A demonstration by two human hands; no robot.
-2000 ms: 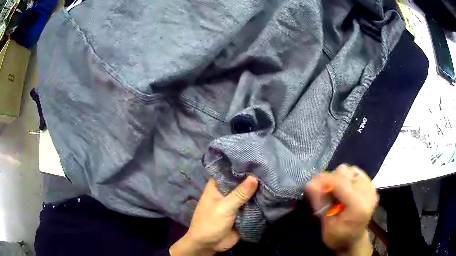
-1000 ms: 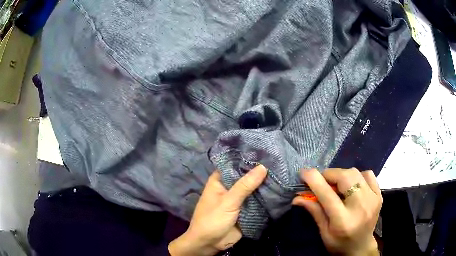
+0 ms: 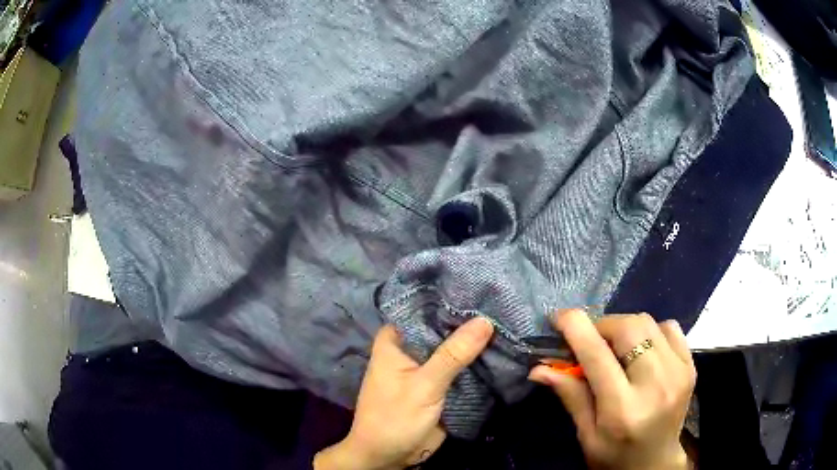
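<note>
A grey denim jacket, turned inside out, spreads across the view. A dark curved band with tiny pale lettering lies along its right side. My left hand pinches a bunched, folded seam near the front edge, thumb on top. My right hand, with a ring, holds orange-gripped thread snips, mostly hidden by the fingers. The snips' tip is at the cloth just right of my left thumb. A small dark round opening shows in a rolled part of the cloth.
The white, pen-marked table shows at the right with its curved edge. A dark flat object lies on it at the upper right. A tan box stands at the far left. Dark cloth lies below the jacket, towards my lap.
My right hand, blurred and slightly away from the seam two seconds ago, has moved in to the cloth beside my left thumb. My left hand keeps its pinch, and the jacket has shifted slightly right.
</note>
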